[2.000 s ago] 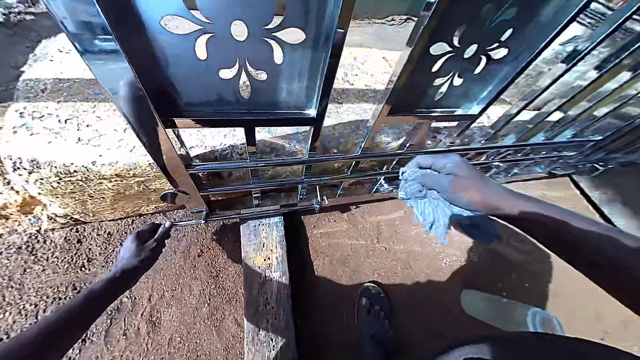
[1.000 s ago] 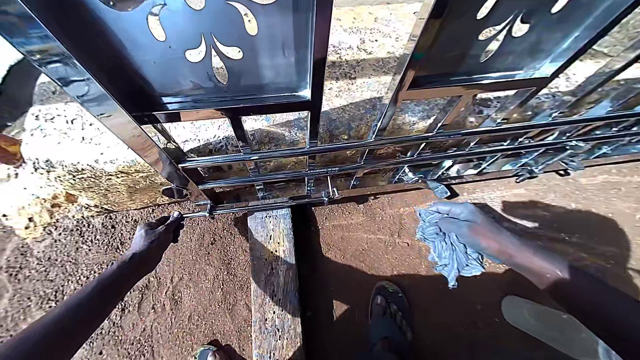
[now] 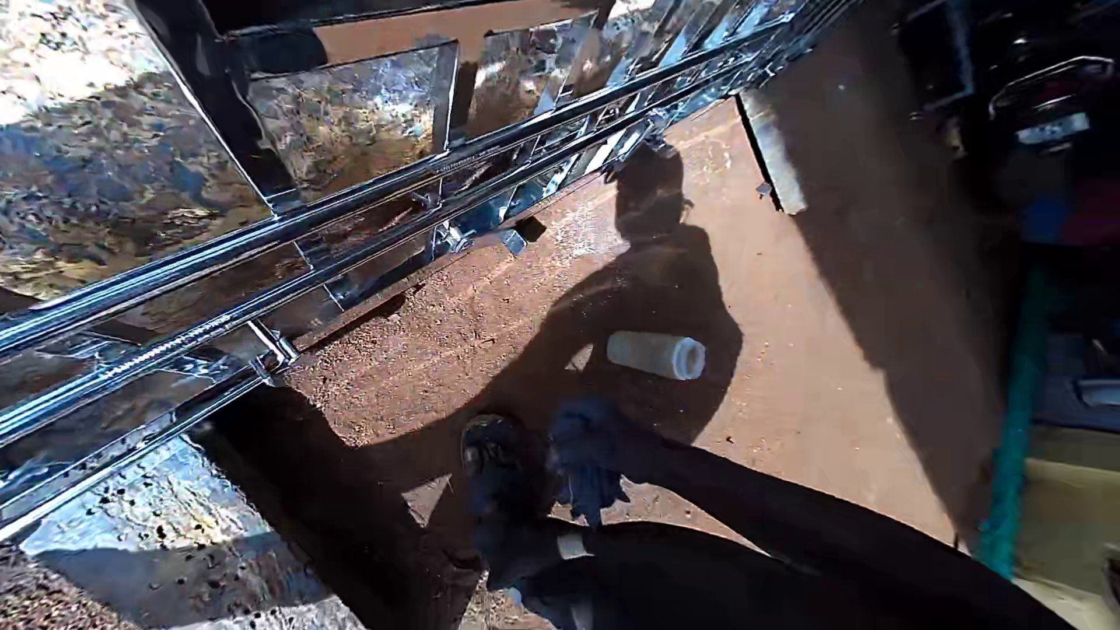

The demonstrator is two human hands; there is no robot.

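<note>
My right hand (image 3: 612, 433) is low in the view, in shade beside my shoe, and holds a crumpled cloth (image 3: 591, 490) that hangs below the fingers. A pale plastic bottle or container (image 3: 652, 353) lies on its side on the reddish ground, just beyond that hand. The polished metal gate (image 3: 367, 206), with its parallel lower rails, runs diagonally from the lower left to the upper right. My left hand is out of view.
A worn board (image 3: 192, 534) lies at the lower left. A pale strip (image 3: 774, 157) rests on the ground near the gate's far part. On the right are a green bar (image 3: 1015, 437) and dark, shaded objects.
The view has swung strongly to the right. My right hand, with the cloth, has drawn away from the gate toward my leg. My left hand, earlier at the gate's lower rail, has left the view.
</note>
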